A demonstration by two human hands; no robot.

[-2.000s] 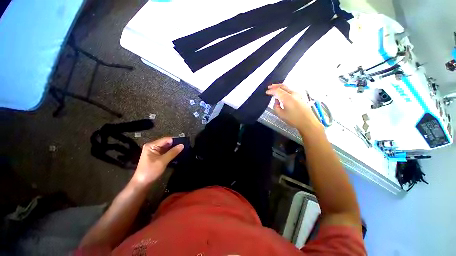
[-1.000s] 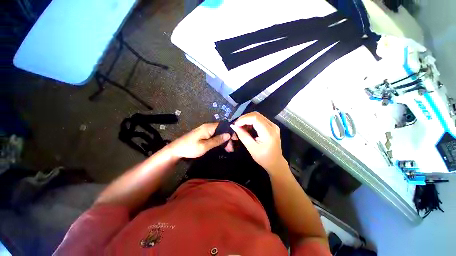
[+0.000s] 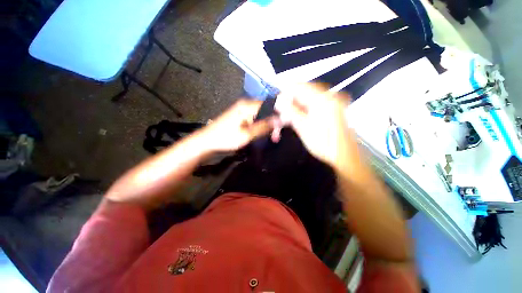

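Both hands are close together above the lap and blurred. My left hand (image 3: 243,123) holds a black band (image 3: 267,109) with its fingers. My right hand (image 3: 313,114) is at the band's other side, its fingertips against it; its exact grip is blurred. Several black bands (image 3: 320,46) lie fanned on the white table (image 3: 246,28), and my right hand hides part of the nearest ones. Dark material covers the lap and blends with the trousers.
Scissors with light-blue handles (image 3: 399,140) lie on the table, left of the white sewing machine (image 3: 486,129). A black fringe bundle (image 3: 488,232) hangs at the table's end. Tangled black strips (image 3: 163,134) lie on the floor. A pale folding table (image 3: 97,37) stands at upper left.
The hands have come together from far apart, and both have moved up toward the table edge since one second ago. The left hand still holds the band. The view has shifted.
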